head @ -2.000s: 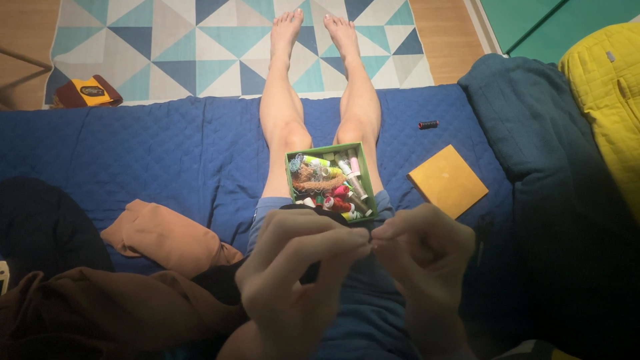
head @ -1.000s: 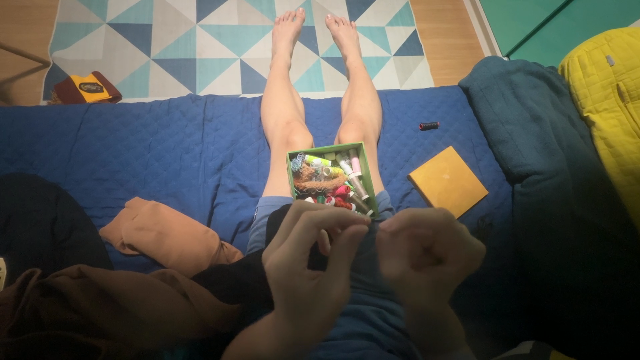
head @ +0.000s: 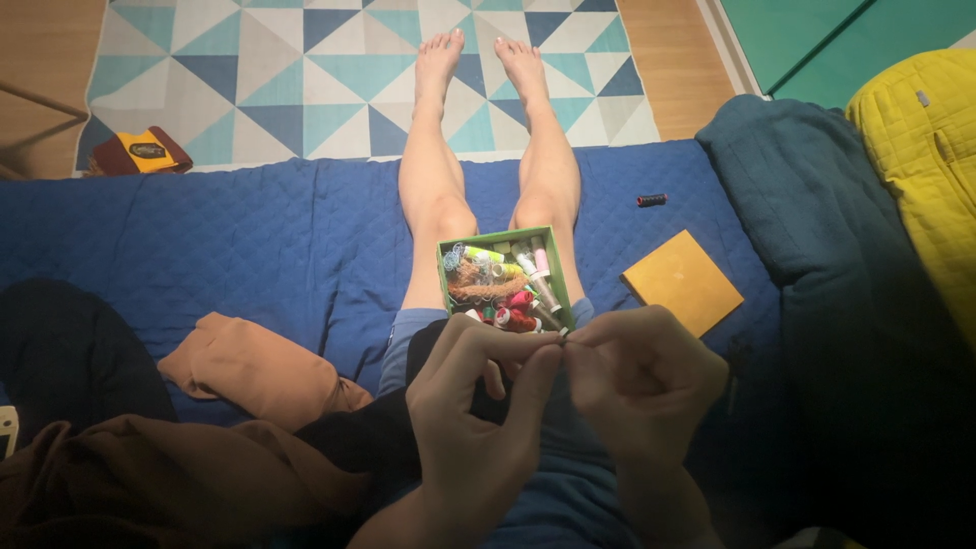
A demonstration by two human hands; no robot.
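Note:
My left hand (head: 480,404) and my right hand (head: 648,374) are raised over my lap, with thumb and forefinger pinched on each and the fingertips meeting. Something tiny and dark shows between the tips, too small to name; it may be a needle or thread. Just beyond them a green box (head: 566,286) rests on my thighs. It holds several thread spools, among them a red spool (head: 517,320) and a pink spool (head: 540,255), with a tan braided cord (head: 488,290). Dark fabric lies across my lap, partly behind my left hand.
On the blue quilt (head: 229,229) lie a black thread spool (head: 652,200) and a yellow box lid (head: 682,284) at the right. Peach fabric (head: 259,370) and brown fabric (head: 191,480) lie left. A teal blanket (head: 793,183) and yellow quilted cover (head: 923,145) are bunched at the right.
My hands were close together, then slightly apart one second ago, and their fingertips now meet again. The box and the things on the quilt have stayed where they were.

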